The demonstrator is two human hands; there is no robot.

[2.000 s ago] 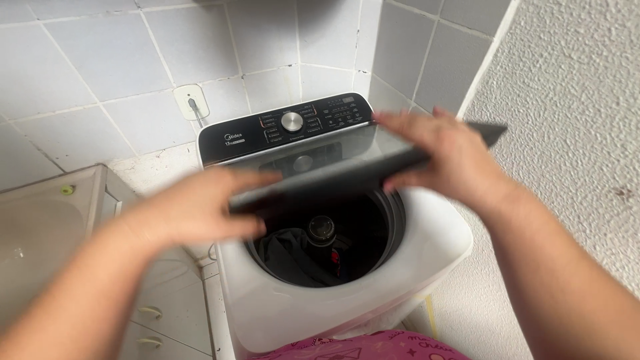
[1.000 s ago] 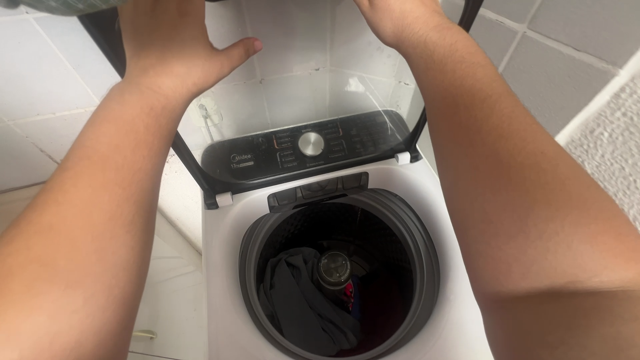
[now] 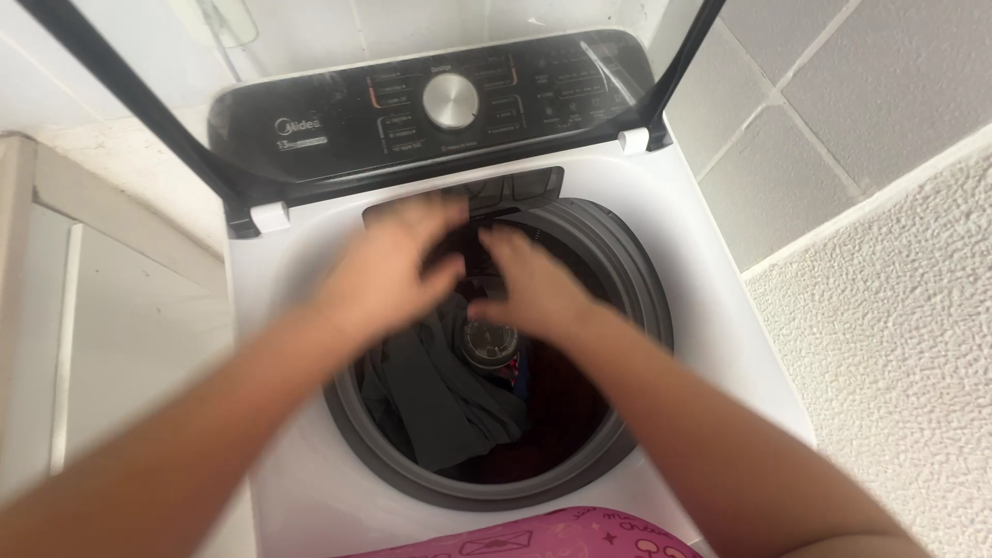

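A white Midea top-load washing machine [image 3: 721, 372] stands with its clear lid raised; the lid's black frame [image 3: 124, 101] rises on both sides. My left hand [image 3: 395, 263], blurred and with fingers apart, is over the back left of the drum opening. To its right, my right hand [image 3: 535, 287] hangs over the drum, fingers spread, holding nothing. Below them lie dark grey cloth [image 3: 442, 403] and dark red cloth [image 3: 554, 411], around the round top of the agitator [image 3: 490, 341]. The control panel [image 3: 341, 132] with its silver knob [image 3: 450, 101] is behind.
A pale cabinet [image 3: 147, 310] stands left of the machine. On the right are grey wall tiles [image 3: 891, 85] and a rough white wall [image 3: 891, 325]. Pink printed fabric [image 3: 558, 535] shows at the bottom edge.
The lid, partly lowered two seconds ago, was raised with both hands at it one second ago. My hands have since come off it and down over the drum. The view is closer.
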